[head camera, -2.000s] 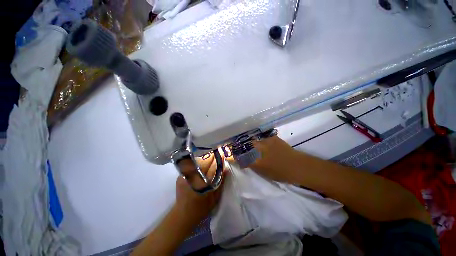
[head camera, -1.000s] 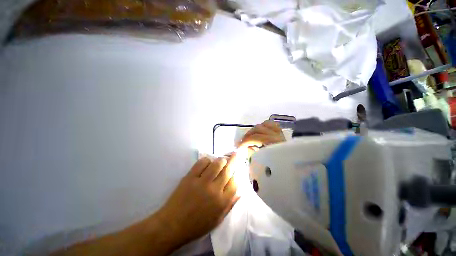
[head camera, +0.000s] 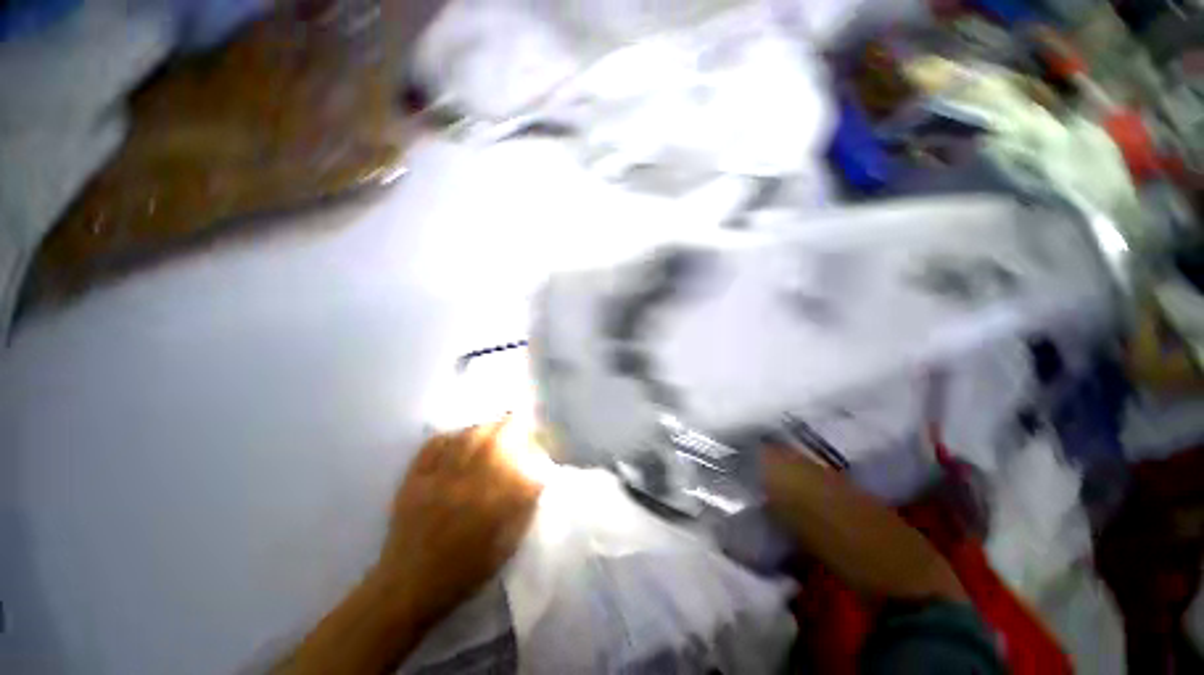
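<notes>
The frame is blurred. The white sewing machine head (head camera: 792, 317) lies across the middle. My left hand (head camera: 462, 508) is on the machine table left of the brightly lit needle area, with its fingertips at the white garment piece (head camera: 621, 593); glare hides what they hold. The garment piece hangs from the lit area towards the lower edge. My right forearm (head camera: 852, 521) reaches in from the lower right, and my right hand is hidden behind the front of the machine head. The needle and presser foot cannot be made out.
A white table surface (head camera: 211, 435) spreads at left. A brown plastic-covered surface (head camera: 251, 145) lies at upper left, and white cloth (head camera: 713, 92) is heaped behind the machine. Red cloth (head camera: 1017, 613) is at lower right. Mixed coloured items lie at upper right.
The view has swung, so the machine head now shows along its length. My left hand stays by the lit area. My right fingers, seen one second ago, are now hidden and my right forearm shows.
</notes>
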